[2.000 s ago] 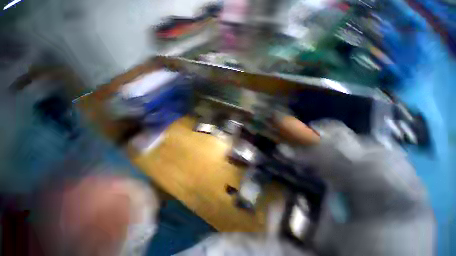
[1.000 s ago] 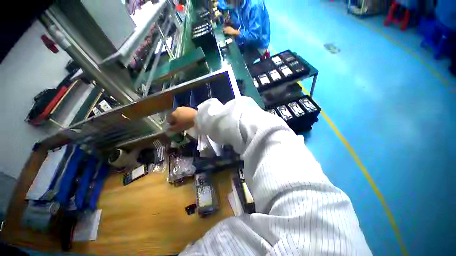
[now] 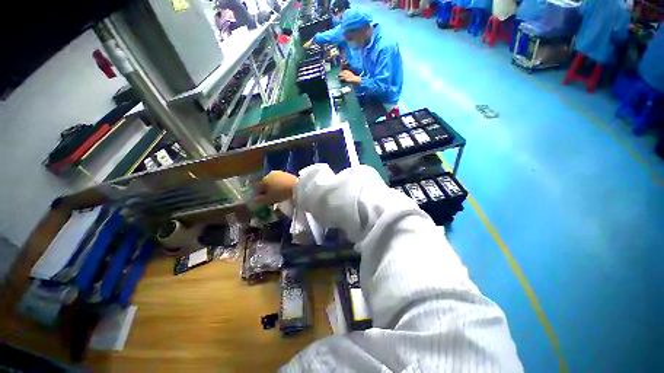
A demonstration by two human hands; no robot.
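Note:
My right hand reaches from the lower right in a white striped sleeve to the back of the wooden desk, by the low partition. Its fingers are small and blurred over a clear and green thing, so I cannot tell if they grip it. My left hand is out of view. In front of the arm lie a flat dark phone unit with a pale panel, another dark unit partly behind the sleeve, and a small black part. A clear bag of small parts lies farther back.
Blue document trays with papers stand left, beside a tape roll. A dark file holder stands by my forearm. Beyond the partition are a cart with black component trays, a green bench and a blue-coated person.
The blurred left hand visible two seconds ago is gone. Since one second ago the view has tilted up slightly, so the desk sits lower. My right hand stays at about the same place by the partition.

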